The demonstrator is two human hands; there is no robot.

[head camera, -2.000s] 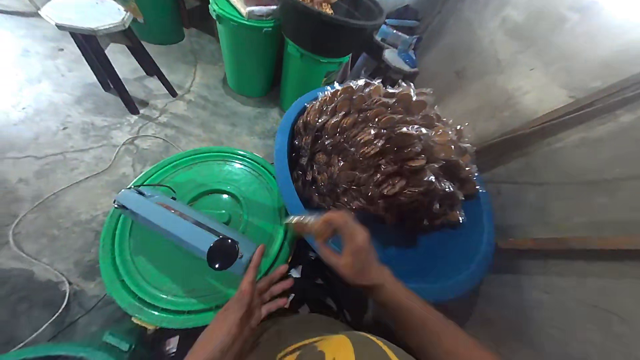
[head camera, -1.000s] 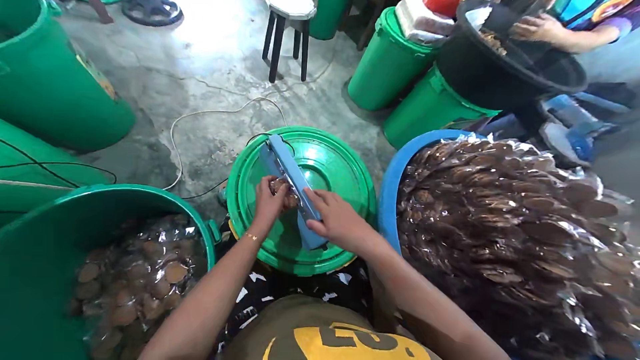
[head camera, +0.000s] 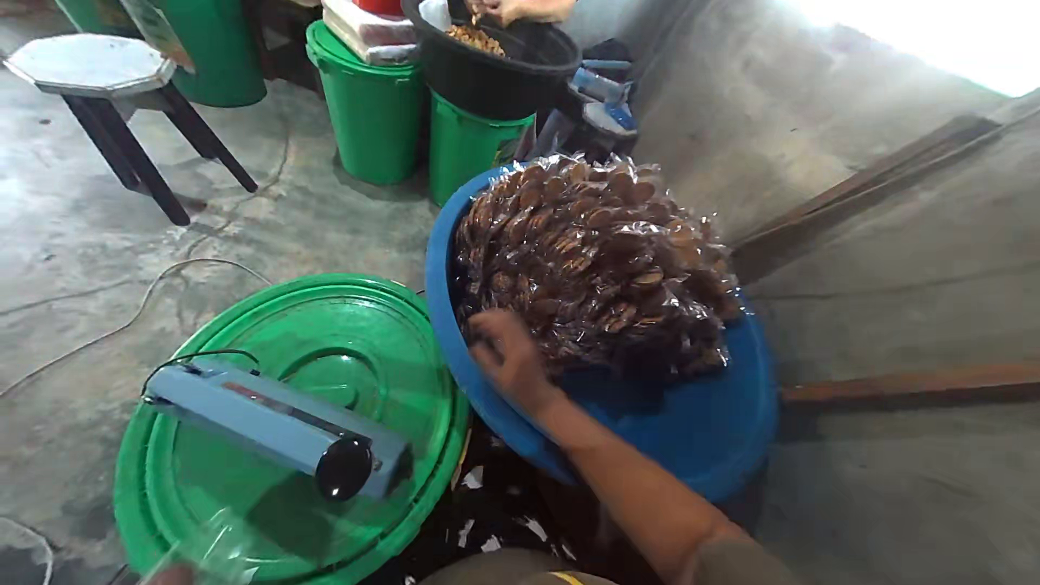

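My right hand [head camera: 512, 357] reaches over the near left rim of a blue plastic tub [head camera: 760, 390], its fingers curled beside a large heap of clear plastic packets of round brown wafers [head camera: 601, 252]. Its fingers are blurred, and I cannot tell whether they touch a packet. At the bottom left edge only a bit of my left hand [head camera: 172, 574] shows, with a clear plastic bag [head camera: 215, 548] at its fingers. A blue impulse sealer [head camera: 260, 422] with a round black knob lies on a green plastic lid [head camera: 325, 317], between the two hands.
A white-topped stool [head camera: 89, 65] stands at the upper left. A cord [head camera: 146, 301] runs over the floor. Green bins [head camera: 374, 122] stand at the back, with a black basin [head camera: 520, 69] where another person's hand reaches in. Wooden beams [head camera: 910, 386] cross the right side.
A second ago both hands were at the sealer; now my right hand is at the blue tub and my left is near the bottom left edge. The view has swung right.
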